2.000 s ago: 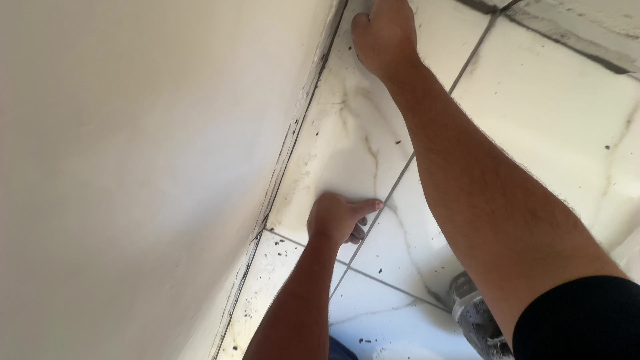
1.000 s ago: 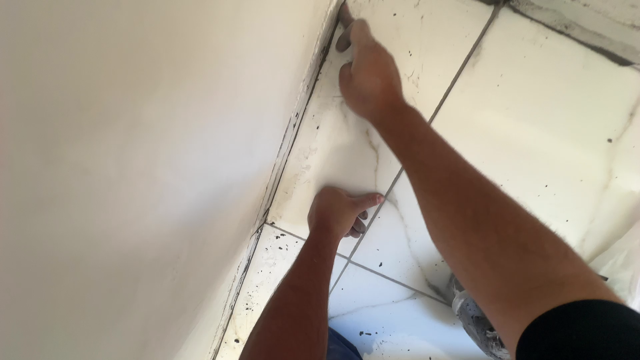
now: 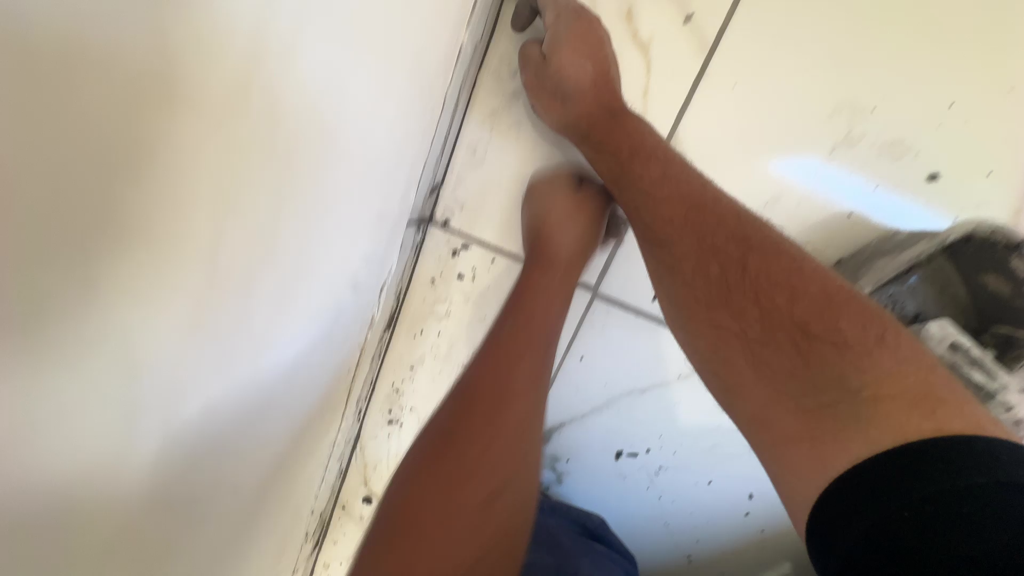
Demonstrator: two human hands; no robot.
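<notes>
My right hand (image 3: 570,68) is near the top of the view, low over a glossy marbled floor tile (image 3: 488,152) beside the wall joint (image 3: 468,88). Its fingers are bent and partly cut off by the frame edge, so whether they hold anything is hidden. Blurred and curled, my left hand (image 3: 564,212) rests at or just above the same tile, close below the right forearm. Its fingertips are mostly hidden and no object shows in it. Dark grout lines (image 3: 624,306) cross near the left wrist, and the wall joint has rough, dark-stained edges.
A pale smooth wall (image 3: 200,240) fills the left side. At the right, partly behind my right arm, stands a dirty dark container (image 3: 952,280) with a whitish, crusted object (image 3: 964,352) by it. Dark crumbs (image 3: 632,454) are scattered over the tiles. Blue cloth (image 3: 580,540) shows at the bottom.
My right hand has come down along the wall joint, nearer to my left hand. The left hand's thumb, stretched out before, no longer shows clearly. The view has shifted, showing more of the container.
</notes>
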